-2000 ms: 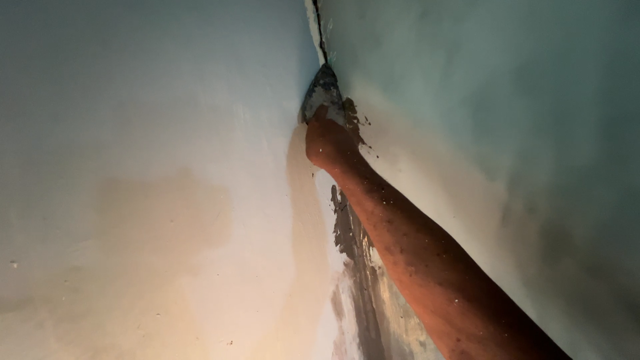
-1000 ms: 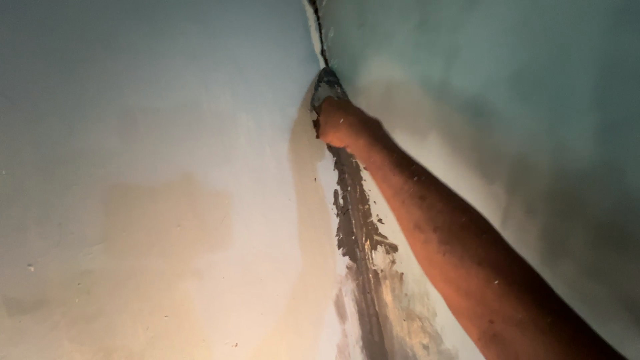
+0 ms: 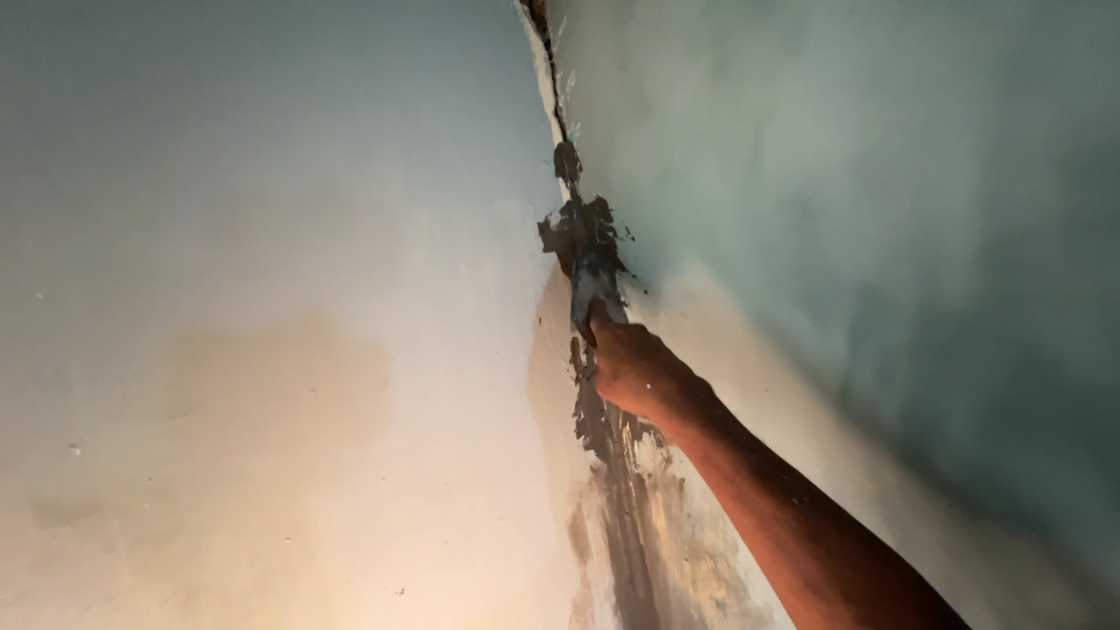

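Observation:
My right hand (image 3: 634, 363) grips a trowel with a dark, smeared metal blade (image 3: 597, 284), its handle hidden in the fist. The blade lies against the inner corner between two walls, pointing up. Thick dark grey mortar (image 3: 582, 227) with ragged edges surrounds the blade's upper end, and a small separate dab (image 3: 567, 162) sits higher in the corner. Below the hand, a smeared mortar strip (image 3: 626, 507) runs down the corner. My left hand is not in view.
A dark open crack (image 3: 551, 61) with chipped, pale edges runs up the corner above the mortar. The pale left wall (image 3: 262, 262) bears small specks. The greenish right wall (image 3: 831, 175) carries the arm's shadow.
My right hand and the trowel have moved down the corner. Dark mortar now shows above the blade, including a dab on the lower end of the crack.

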